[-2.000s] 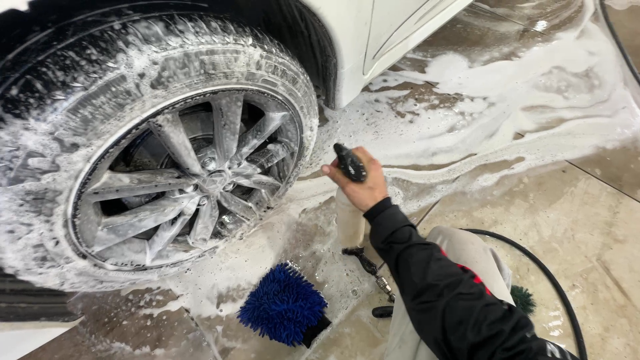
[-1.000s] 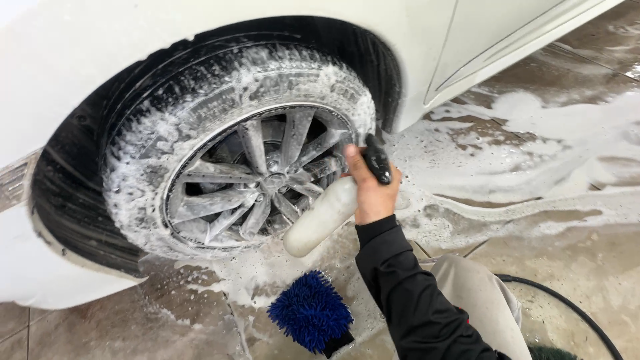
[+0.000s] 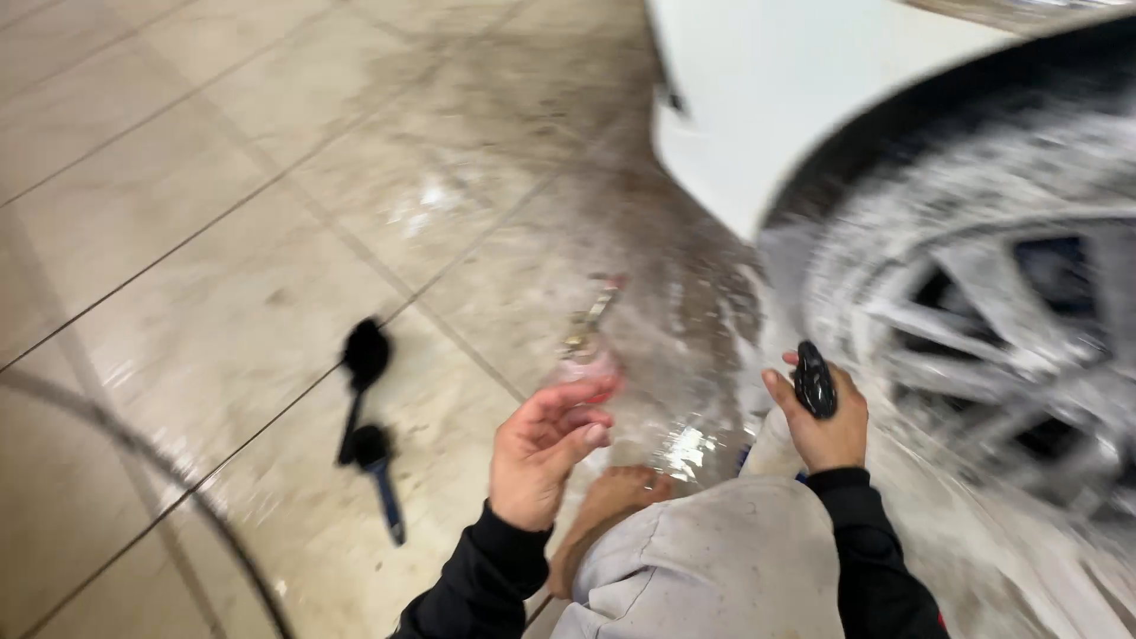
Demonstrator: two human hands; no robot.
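At the lower right of the head view, my right hand [image 3: 830, 426] grips a spray bottle by its black sprayer head [image 3: 815, 382]; its whitish body [image 3: 774, 448] hangs below, partly hidden by my knee. My left hand [image 3: 541, 448] is raised with curled fingers, holding nothing that I can make out. Just beyond its fingertips lies a blurred foam sprayer [image 3: 586, 342] with metal fittings and a pinkish bottle. A foam-covered tyre and silver alloy wheel [image 3: 1021, 355] of a white car stand right of my right hand.
Two brushes, one with a black round head [image 3: 366, 351] and one with a dark blue handle [image 3: 388, 497], lie on the tiled floor at left. A black hose [image 3: 222, 524] curves at lower left. The white bumper [image 3: 754, 106] reaches down at the upper right. Wet, foamy floor surrounds the wheel.
The view has swung far to the left, bringing the brushes into sight. My left hand has come into view. The bottle remains in my right hand.
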